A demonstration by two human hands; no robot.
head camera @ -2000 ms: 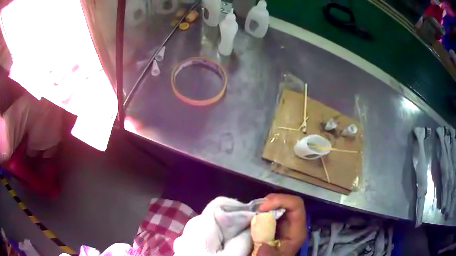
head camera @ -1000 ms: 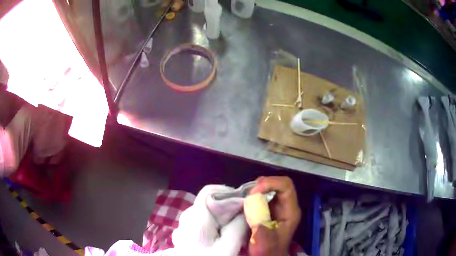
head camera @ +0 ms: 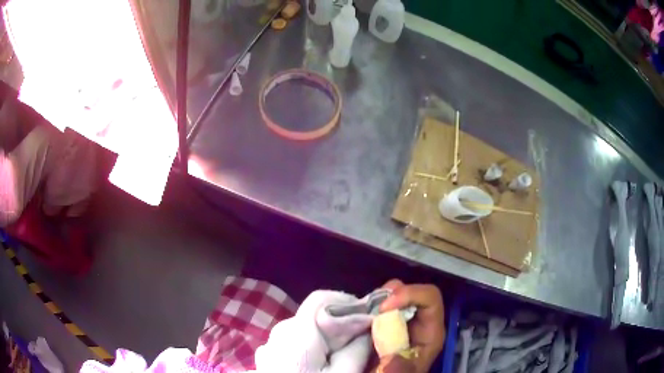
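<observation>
My left hand (head camera: 313,339), in a white cotton glove, is closed around a pale grey hollow foot part (head camera: 357,307) above my lap at the bottom centre. My right hand (head camera: 419,320) is bare, with a pale yellow wrap (head camera: 391,332) on one digit. Its fingers pinch the right end of the same foot part. A small grey-white bit shows between these fingers; I cannot tell if it belongs to the part. The glove and fingers hide much of the part.
On the metal bench (head camera: 364,146), a cardboard pad (head camera: 437,229) bears a white cup (head camera: 455,206), thin sticks and two small caps. A tape roll (head camera: 302,137) and bottles stand further back. Leg parts (head camera: 620,240) lie at right. A blue crate (head camera: 450,339) of grey limbs is below the edge.
The camera view has shifted, so the bench appears lower and further right than one second ago. Both hands stay together on the foot part.
</observation>
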